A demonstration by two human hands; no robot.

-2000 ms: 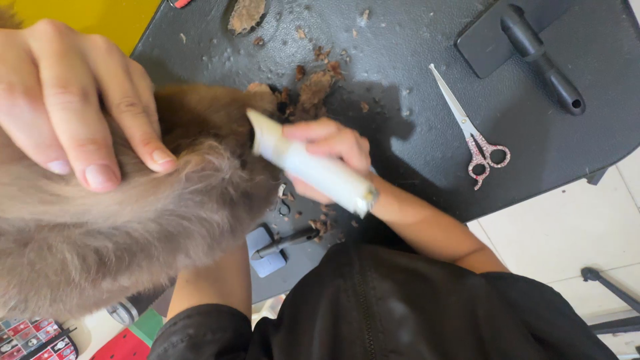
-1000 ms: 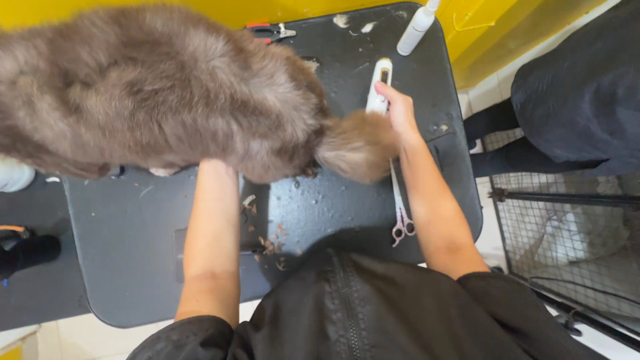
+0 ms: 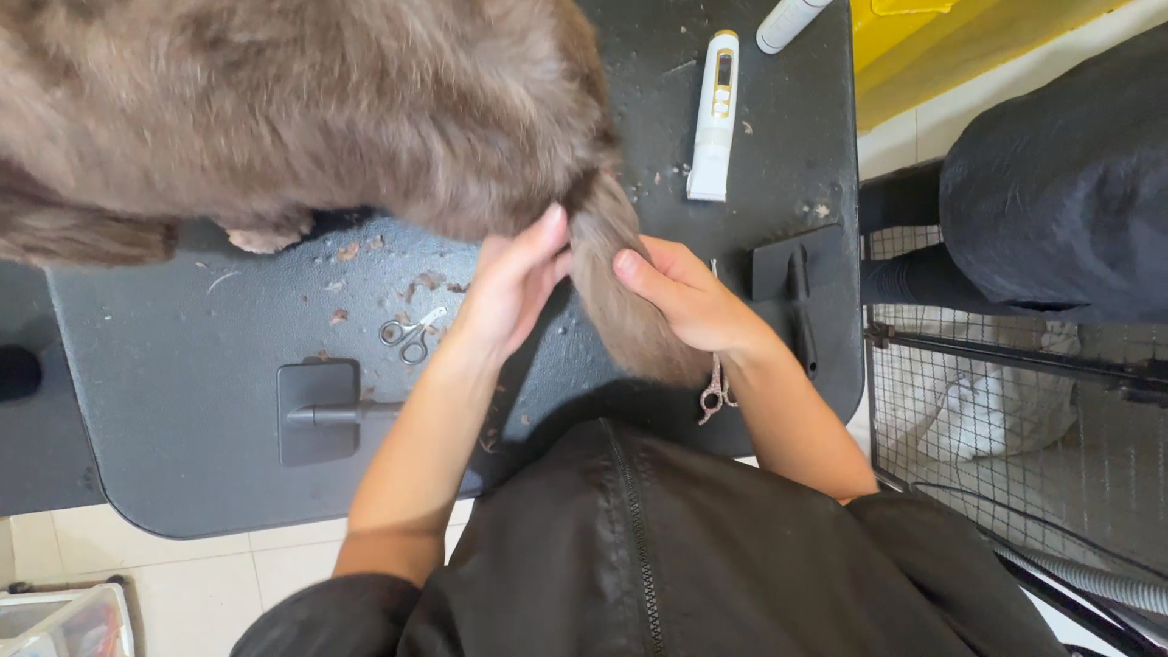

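Note:
A long-haired grey-brown animal (image 3: 365, 109) stands on a black grooming table (image 3: 182, 411), its head out of view. My right hand (image 3: 680, 287) grips its furry tail (image 3: 616, 292), the thumb on top. Beside the base of the tail is my left hand (image 3: 520, 274), palm turned inward, thumb and fingertips at the fur; whether it pinches any hair cannot be told. White electric clippers (image 3: 714, 119) lie on the table beyond my right hand. Small scissors (image 3: 412, 335) rest left of my left forearm. Scissors with patterned handles (image 3: 716, 394) are partly hidden by my right arm.
A slicker brush (image 3: 319, 412) lies at the near left, another brush (image 3: 798, 274) at the right edge. A white bottle (image 3: 789, 20) is at the far right. Hair clumps (image 3: 424, 283) dot the table. A person in dark clothes (image 3: 1058, 182) is beyond a wire mesh cage (image 3: 976, 392).
My right hand has let go of the white clippers, which now lie on the table, and has taken hold of the tail. My left hand has come out from under the animal to the tail base.

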